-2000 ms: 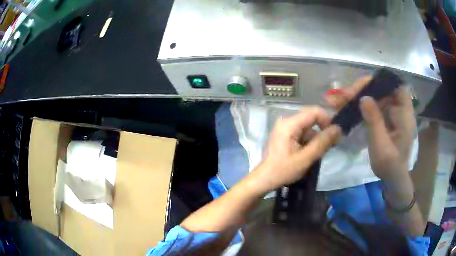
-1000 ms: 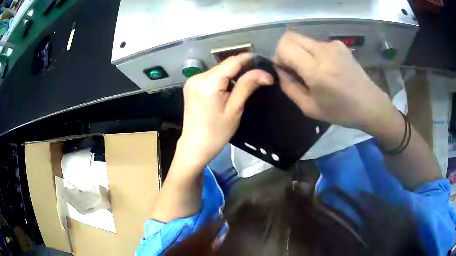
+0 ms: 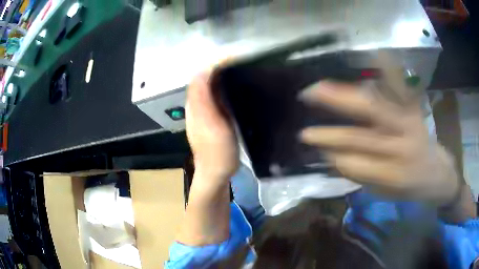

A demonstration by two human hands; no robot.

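Observation:
A flat black housing shell (image 3: 273, 115), blurred by motion, is held up in front of the press. My left hand (image 3: 210, 126) grips its left edge. My right hand (image 3: 373, 136) is strongly blurred, with its fingers spread across the right part of the shell's face. The shell hides the middle of the press front. Any small part held along with the shell cannot be made out.
The silver press (image 3: 173, 58) stands behind the shell, with a green-lit switch (image 3: 176, 113) at its left and a green button (image 3: 412, 80) at its right. An open brown carton (image 3: 157, 210) is at lower left. A whitish bag (image 3: 294, 194) lies across the lap.
The shell has turned and risen towards the press, its broad face now in view. My left hand has moved to its left edge; my right hand has moved right and down with its fingers spread.

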